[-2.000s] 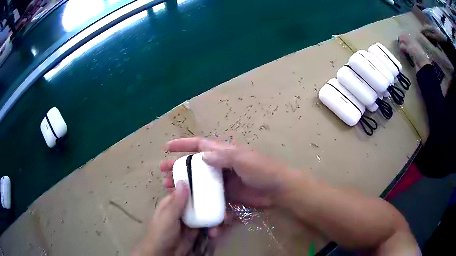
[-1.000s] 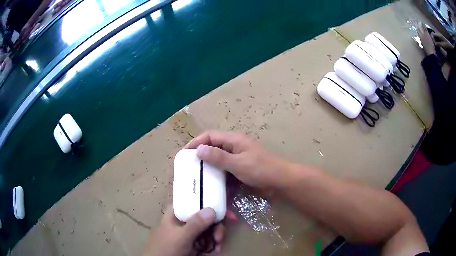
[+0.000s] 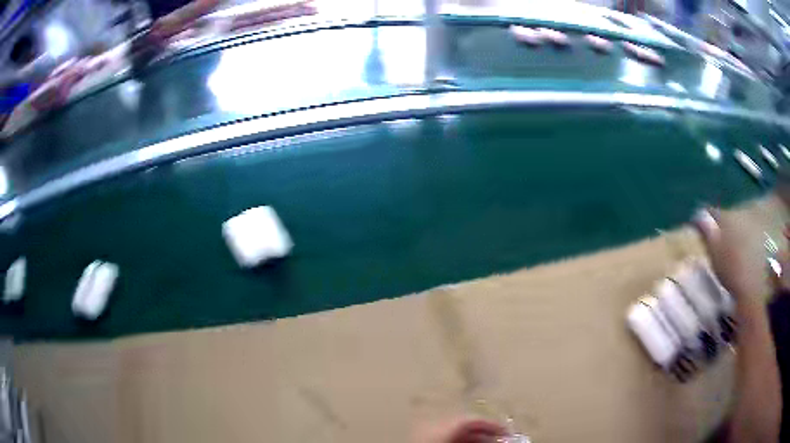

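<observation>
The view is blurred. A bare hand, apparently my left hand (image 3: 472, 431), shows at the bottom edge, mostly cut off; its grip is hidden. A bare arm, apparently my right, reaches up the right side past the pile, with my right hand (image 3: 717, 235) blurred near the belt edge. A pale patch shows at its fingertips; I cannot tell if it is held. The pile of white cases (image 3: 655, 332) lies left of this arm, black loops toward me. A white case (image 3: 258, 235) sits on the green belt.
Two more white pieces (image 3: 94, 290) lie farther left on the green conveyor belt (image 3: 520, 190). A metal rail (image 3: 346, 113) runs behind it. Pinkish bundles (image 3: 643, 54) lie beyond. The taped cardboard bench (image 3: 364, 372) is nearest. A dark sleeve (image 3: 781, 346) shows at the right edge.
The view has tilted up and shows more of the belt. The white case is no longer seen between my hands. My right arm has moved right, beside the pile; my left hand is almost out of view.
</observation>
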